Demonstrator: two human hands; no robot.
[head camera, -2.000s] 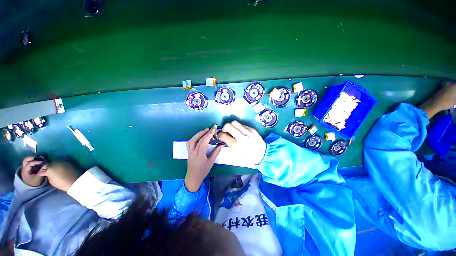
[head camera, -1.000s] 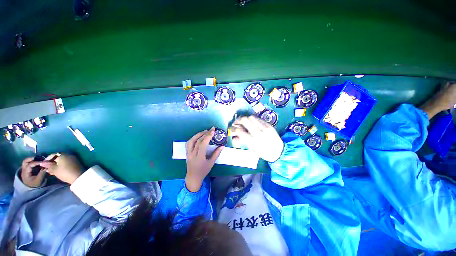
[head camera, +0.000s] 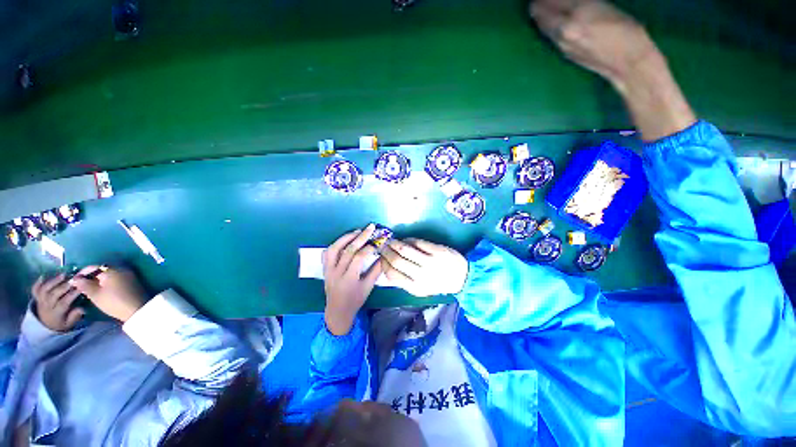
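My left hand (head camera: 349, 275) holds a round module (head camera: 380, 235) by its left side, low over the green bench. My right hand (head camera: 426, 266) lies flat from the right, its fingertips close together at the module's lower edge; whether they pinch anything is hidden. A white backing strip (head camera: 311, 263) lies under both hands, only its left end clearly visible. Several round modules (head camera: 443, 162) with small white-and-yellow batteries (head camera: 368, 142) lie beyond and to the right of my hands.
A blue bin (head camera: 635, 179) of pale pieces stands right of the modules. A neighbour's arm (head camera: 663, 100) reaches over the conveyor belt (head camera: 349, 79). At left, another person's hands (head camera: 109, 292) work near a slim white item (head camera: 141, 242) and a module row (head camera: 44, 224).
My right hand moved away from the module, then came back lower, over the strip. The right neighbour's arm has swung out over the belt. Items on the belt shifted slightly left.
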